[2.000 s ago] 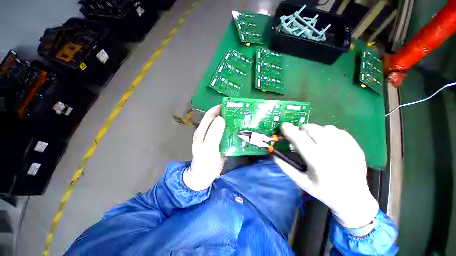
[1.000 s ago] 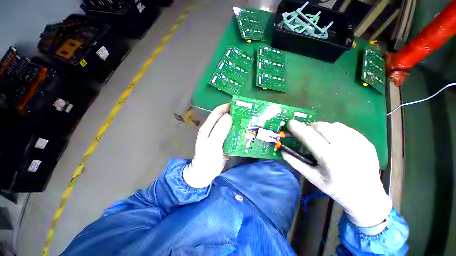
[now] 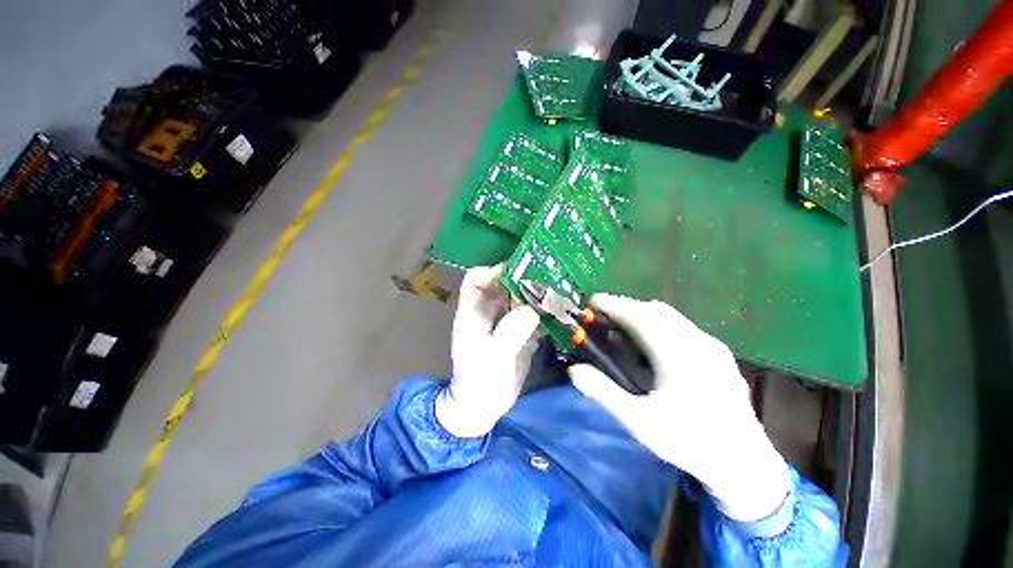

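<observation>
My left hand (image 3: pixel 485 353), in a white glove, grips the near left corner of a green circuit board (image 3: pixel 569 239). The board is held tilted above the near left part of the mat, its far end in front of another board. My right hand (image 3: pixel 678 399), also gloved, holds the cutters (image 3: pixel 605 342) with black handles and orange near the pivot. The shiny jaws are over the board's near end. Whether the jaws touch a lead is too small to tell.
Other boards lie on the green mat (image 3: pixel 733 277) at the left (image 3: pixel 515 183), back left (image 3: pixel 559 87) and far right (image 3: pixel 824 166). A black parts box (image 3: pixel 689 125) with pale strips stands at the back. A red-orange wrapped post (image 3: pixel 944 98) is right. Black bins (image 3: pixel 183 144) stand left.
The held board has turned from lying crosswise to pointing away from me, its far end now over a board on the mat. My right hand and the cutters have moved slightly left.
</observation>
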